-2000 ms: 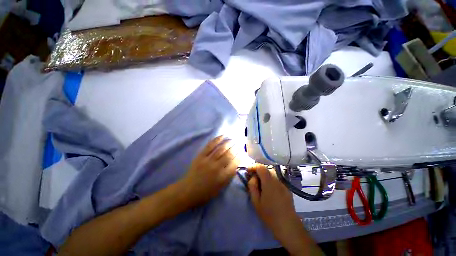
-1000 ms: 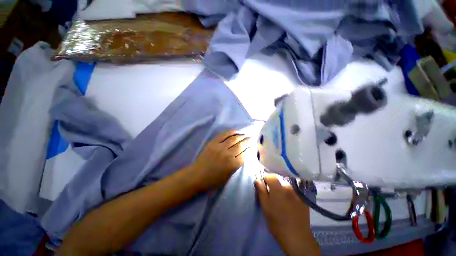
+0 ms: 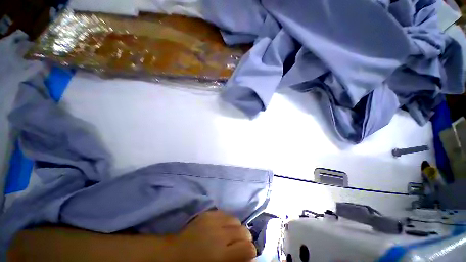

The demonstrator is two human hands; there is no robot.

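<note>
A blue-grey garment [image 3: 153, 189] lies on the white table, its stitched edge reaching to the left side of the sewing machine. The white sewing machine head [image 3: 332, 240] is at the lower right, cut off by the bottom edge. My left hand [image 3: 225, 238] lies on the garment just left of the machine head, fingers curled on the cloth near the bright lamp light. The needle area is hidden. My right hand is not in the picture.
Heaped blue-grey cloth [image 3: 347, 56] lies at the back right. A plastic-wrapped brown packet [image 3: 148, 48] lies along the far edge. Blue tape [image 3: 18, 166] is at the left. A slide cover outline [image 3: 330, 177] and a small dark rod [image 3: 411, 150] are right of centre.
The view has tilted up, so the machine head and my left hand sit lower in the picture. My right hand and the red and green scissors have left view. The garment's far corner has drawn nearer.
</note>
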